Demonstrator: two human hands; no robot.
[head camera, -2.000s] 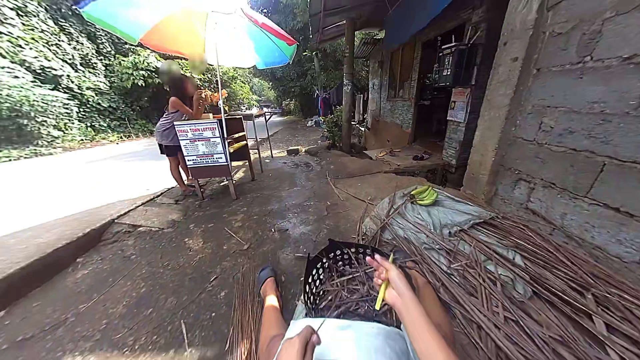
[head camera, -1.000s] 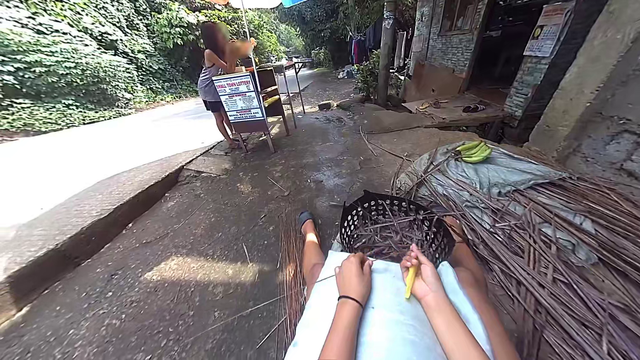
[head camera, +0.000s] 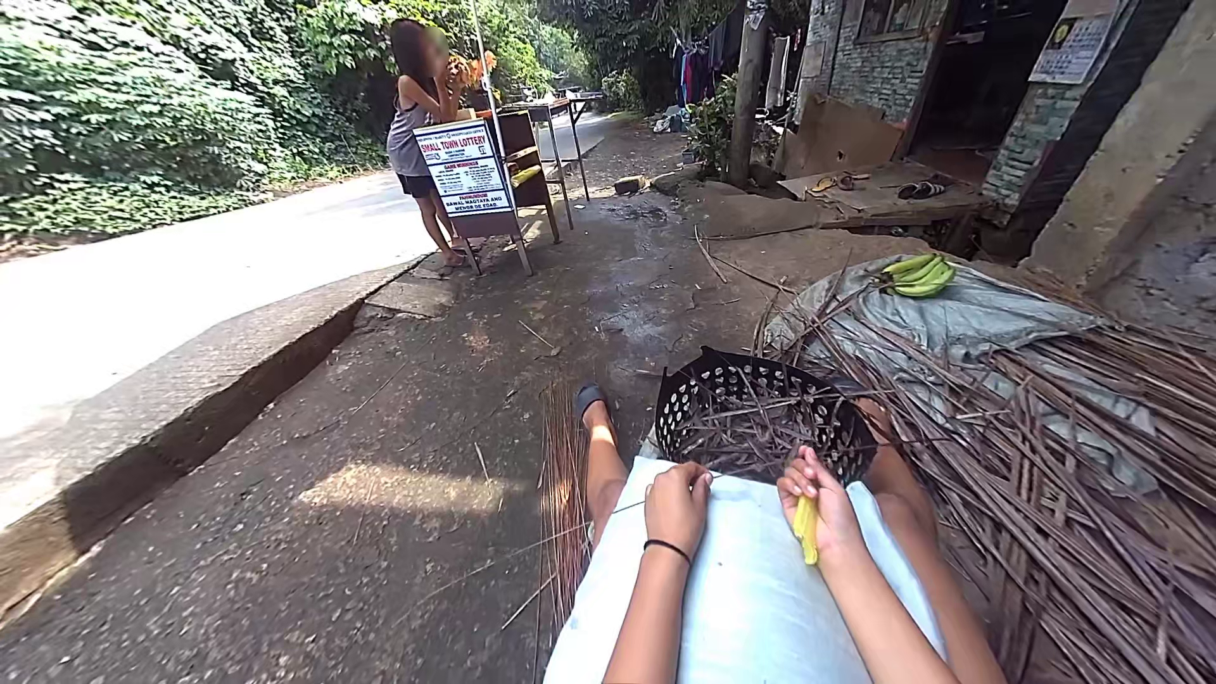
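Note:
My left hand (head camera: 677, 508) rests over the white cloth (head camera: 750, 589) on my lap, its fingers closed on a thin palm-leaf midrib (head camera: 560, 538) that runs out to the left. In my right hand (head camera: 819, 503) is a yellow handle (head camera: 807, 532), probably a knife's; any blade is hidden. Just beyond both hands, between my legs, stands a black perforated plastic basket (head camera: 676, 404) holding dry brown leaf strips (head camera: 750, 418). A bundle of thin stripped midribs (head camera: 562, 475) lies on the ground left of my leg.
Long dry palm fronds (head camera: 1064, 475) lie at the right, partly over a grey sack (head camera: 959, 318) bearing green bananas (head camera: 919, 275). A person (head camera: 418, 133) leans at a stand with a printed sign (head camera: 465, 166) by the road. A concrete kerb (head camera: 209, 408) runs along the left.
Both hands have come down over the cloth since the first frame, and my left hand has drawn back from the basket's near side. The view has tilted down and turned.

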